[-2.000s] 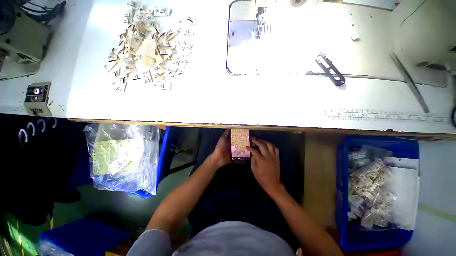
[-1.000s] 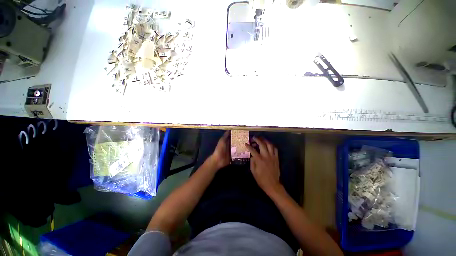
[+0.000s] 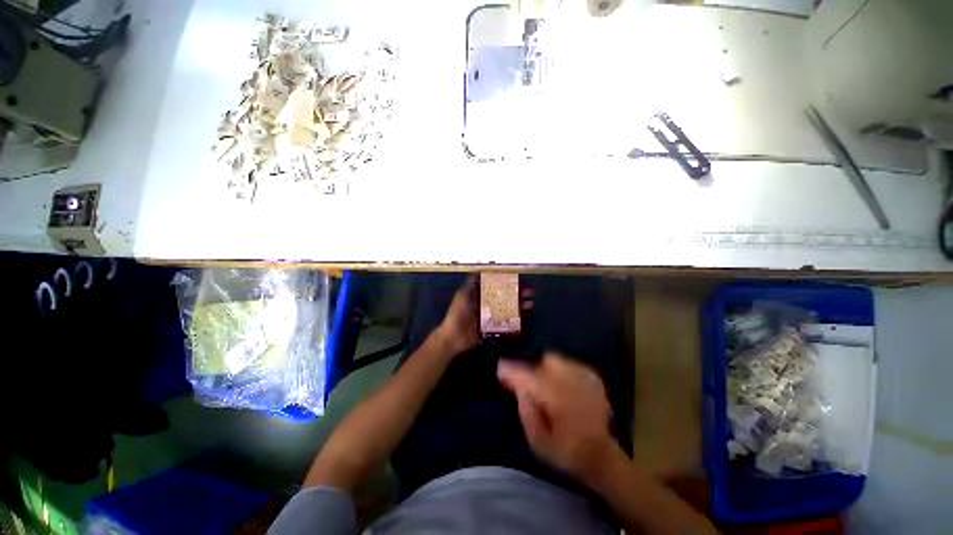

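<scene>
A smartphone with a pinkish lit screen [image 3: 500,303] is held upright over the lap, just below the table's front edge. My left hand [image 3: 460,317] grips it from its left side, with fingertips showing at its right edge. My right hand [image 3: 561,408] is off the phone, lower and to the right, blurred, with nothing seen in it; its fingers look partly curled. A loose heap of pale garment labels [image 3: 298,115] lies on the table at the upper left.
On the table are slim black snips [image 3: 680,145], a thin grey metal strip [image 3: 849,167] and the sewing machine's bed plate [image 3: 496,73]. Below the edge are a clear plastic bag [image 3: 256,345] at left and a blue bin [image 3: 715,418] of bagged scraps at right.
My right hand has left the phone and moved down and right, towards the body. My left hand still holds the phone. The view has shifted slightly.
</scene>
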